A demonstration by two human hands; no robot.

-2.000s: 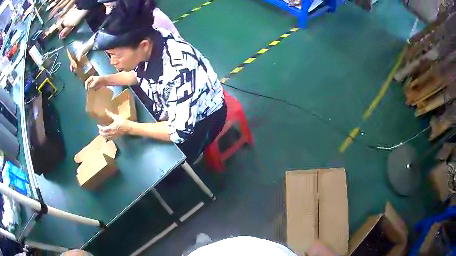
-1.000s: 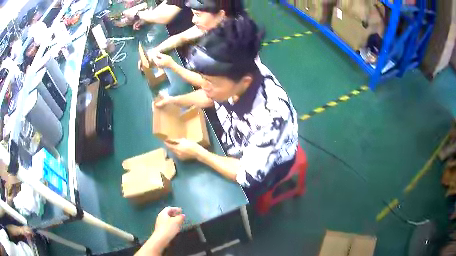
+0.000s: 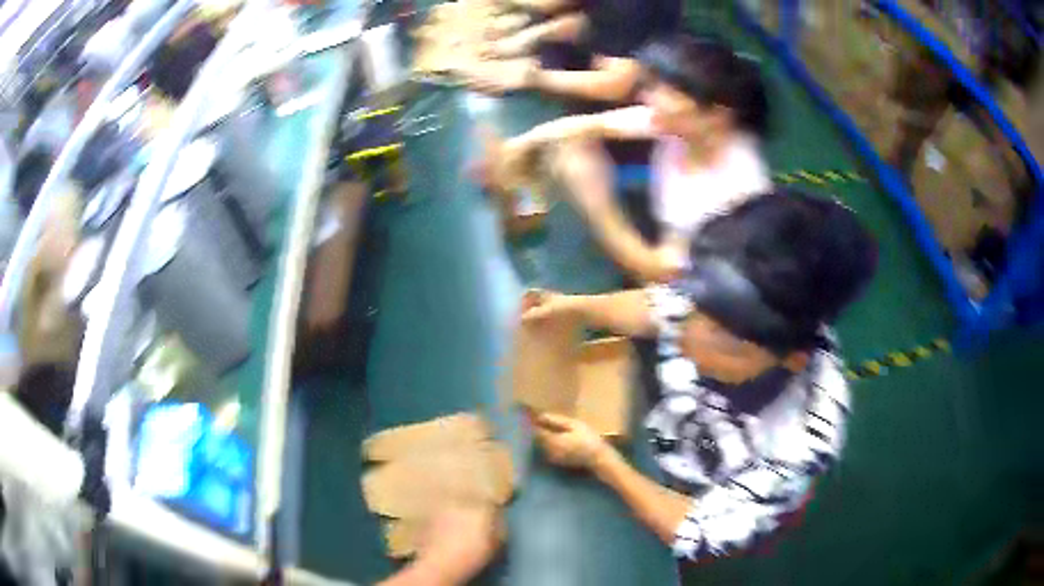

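A brown folded card box (image 3: 429, 469) lies on the green bench near the bottom. My left hand (image 3: 458, 538) comes in from the bottom edge and overlaps the box's lower right part. The hand is blurred and its fingers blend into the card, so I cannot tell if it grips or only touches it. My right hand is out of the picture.
A seated person in a patterned shirt (image 3: 761, 481) holds an open brown box (image 3: 601, 383) at the bench's right side. More people sit beyond. A dark long box (image 3: 334, 269) and a blue packet (image 3: 195, 464) are left; a blue rack (image 3: 956, 269) is upper right.
The view has swung left, shifting the bench and people rightwards in it. My left hand has moved from the bench's front edge onto the folded card box.
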